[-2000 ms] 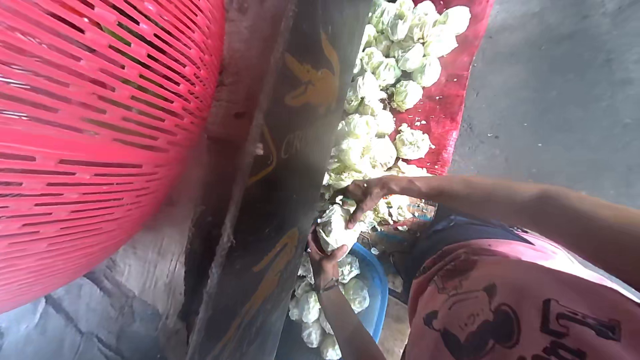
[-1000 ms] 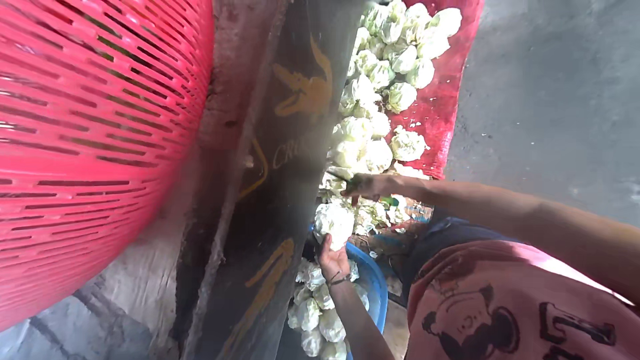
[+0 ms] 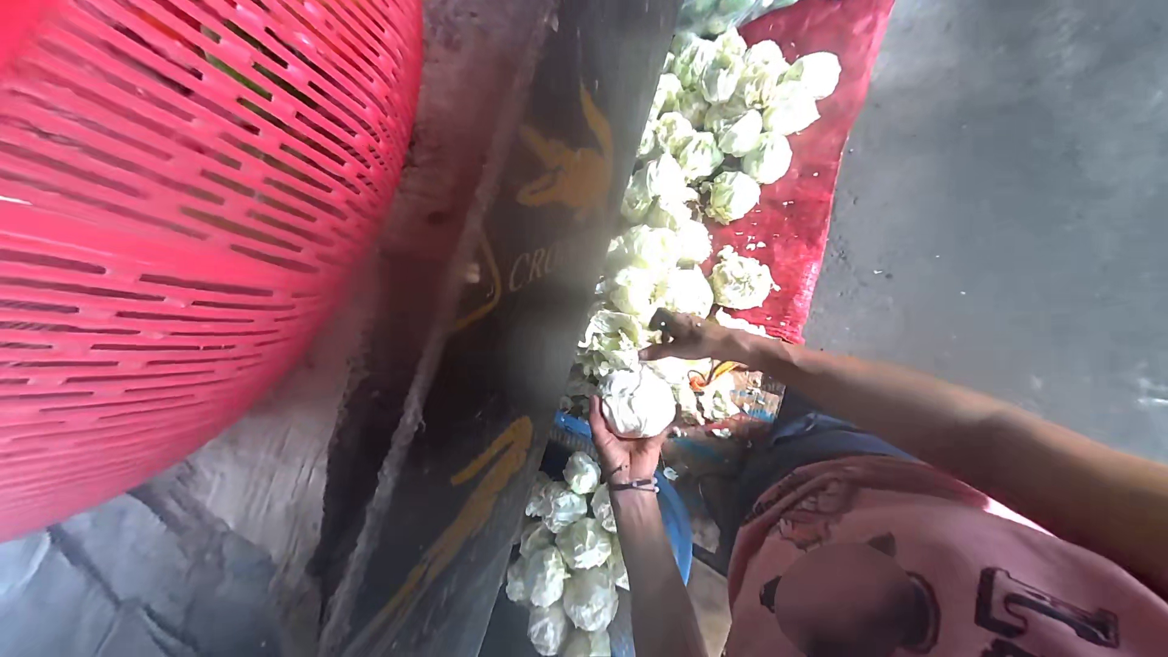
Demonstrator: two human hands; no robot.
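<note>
My left hand (image 3: 630,452), with a band at the wrist, holds a pale cabbage head (image 3: 639,401) from below on its palm. Just above it, my right hand (image 3: 684,335) is bent with curled fingers; something dark shows at its fingertips, too blurred to name. That hand is by leafy cabbages (image 3: 610,342) and loose leaves. Many pale green cabbage heads (image 3: 698,155) lie heaped on a red sheet (image 3: 803,182). Below my left hand, several cabbage heads (image 3: 584,545) sit in a blue tub (image 3: 677,525), partly hidden by my forearm.
A dark board (image 3: 547,228) with yellow markings and writing runs alongside the cabbages, hiding part of the heap and tub. A large red slotted plastic basket (image 3: 201,228) fills the left side. Grey floor (image 3: 995,182) lies at the right. Near my legs is a crate-like container (image 3: 757,399) with trimmings.
Two seconds ago both hands were at a cabbage head. My right hand has since come away from it, and my left hand holds a cabbage head with its palm turned up.
</note>
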